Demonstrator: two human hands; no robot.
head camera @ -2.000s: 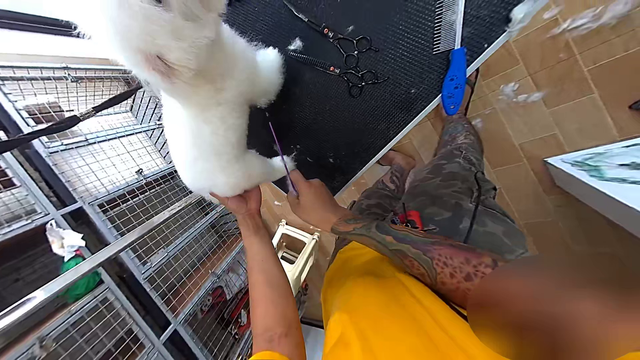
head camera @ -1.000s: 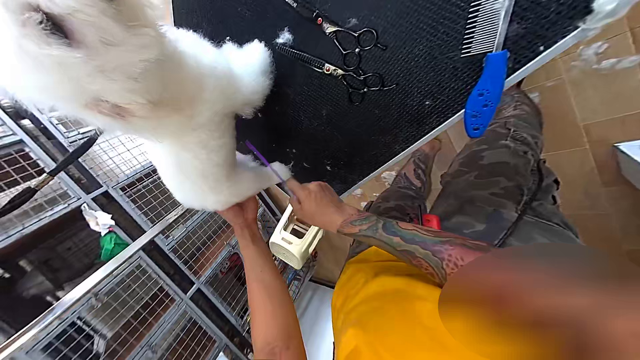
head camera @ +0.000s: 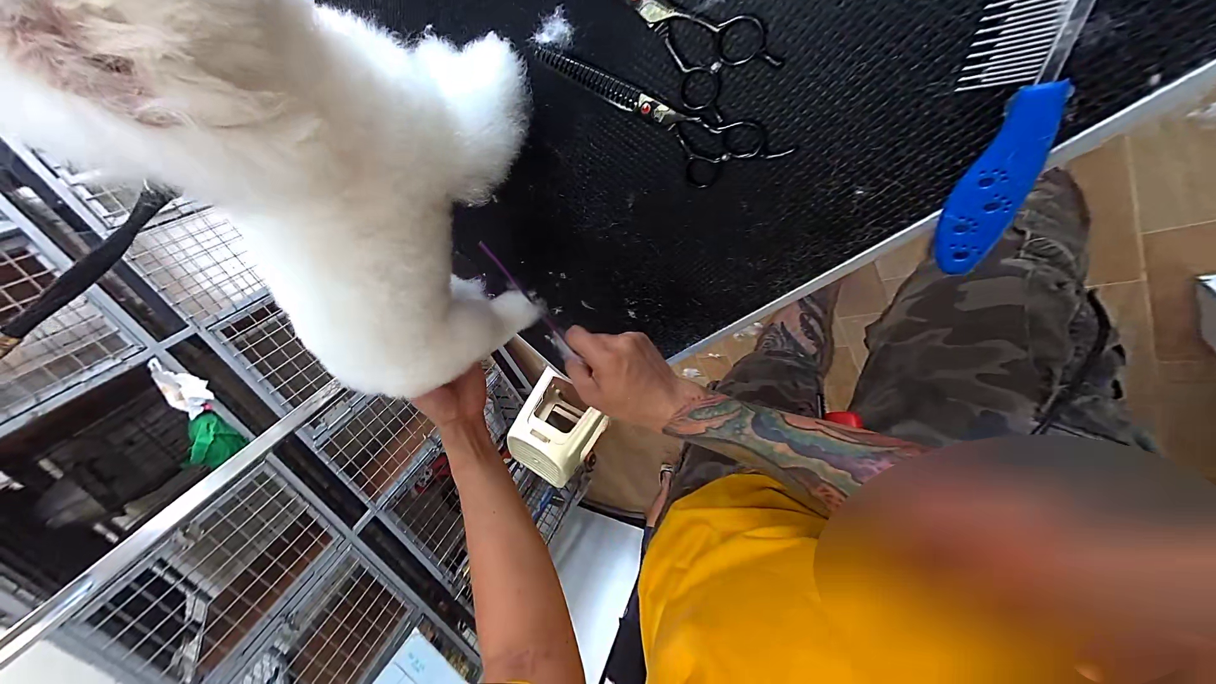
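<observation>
A fluffy white dog (head camera: 351,237) is on the black ribbed grooming table (head camera: 817,123), its body reaching past the table's edge. My left hand (head camera: 458,397) cups the underside of its leg, the fingers partly hidden by fur. In my tattooed right hand (head camera: 617,372) is a slim purple tool (head camera: 513,280), scissors or a comb, which I cannot tell; it lies close by the dog's paw (head camera: 516,311). Thinning shears (head camera: 655,109) and another pair of black scissors (head camera: 703,43) rest on the mat. A metal comb with a blue handle (head camera: 1002,180) overhangs the table's right edge.
Wire cages (head camera: 237,560) and a metal rail (head camera: 190,518) run along the left. A dark strap (head camera: 90,271) extends near the dog. Below the table's edge is a cream plastic object (head camera: 556,427). My camouflage-clad legs (head camera: 969,332) are beside the table; tufts of fur lie about.
The view has shifted closer to the dog and table. Both hands stay by the dog's leg, the purple tool still in my right hand. The scissors and blue-handled comb remain on the table.
</observation>
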